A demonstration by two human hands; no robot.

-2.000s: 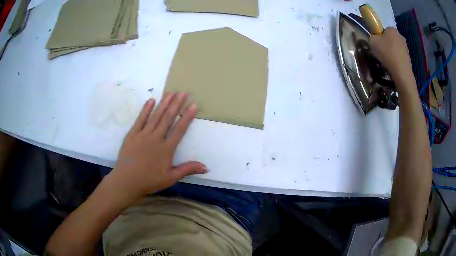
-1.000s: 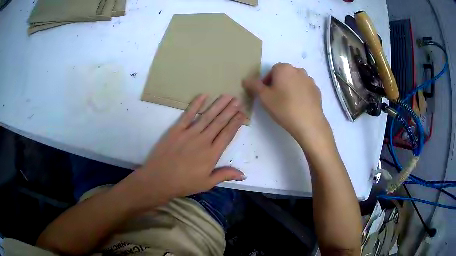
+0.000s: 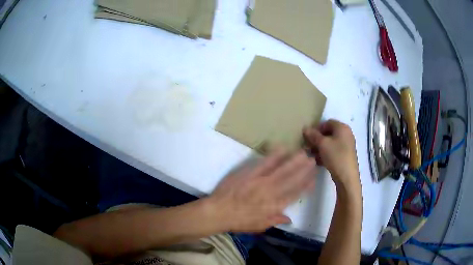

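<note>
A khaki patch pocket piece (image 3: 275,101) lies flat on the white table, its blunt point away from me. My left hand (image 3: 262,189) is blurred, fingers extended, over the piece's near edge, and hides part of that edge. My right hand (image 3: 332,150) has its thumb and fingertips closed at the piece's right near corner. Whether cloth is pinched between them is hidden. The steam iron (image 3: 384,134) sits on the table to the right, its wooden handle free.
A khaki stack with uneven edges (image 3: 166,15) lies at the far left, and a neater khaki pile (image 3: 295,23) lies right of it. Red-handled scissors (image 3: 386,49) lie at the far right. Blue hoses (image 3: 415,194) hang by the table's right edge.
My right hand let go of the iron and came to the piece's right near corner. My left hand slid right along the near edge. The view has turned, showing the scissors.
</note>
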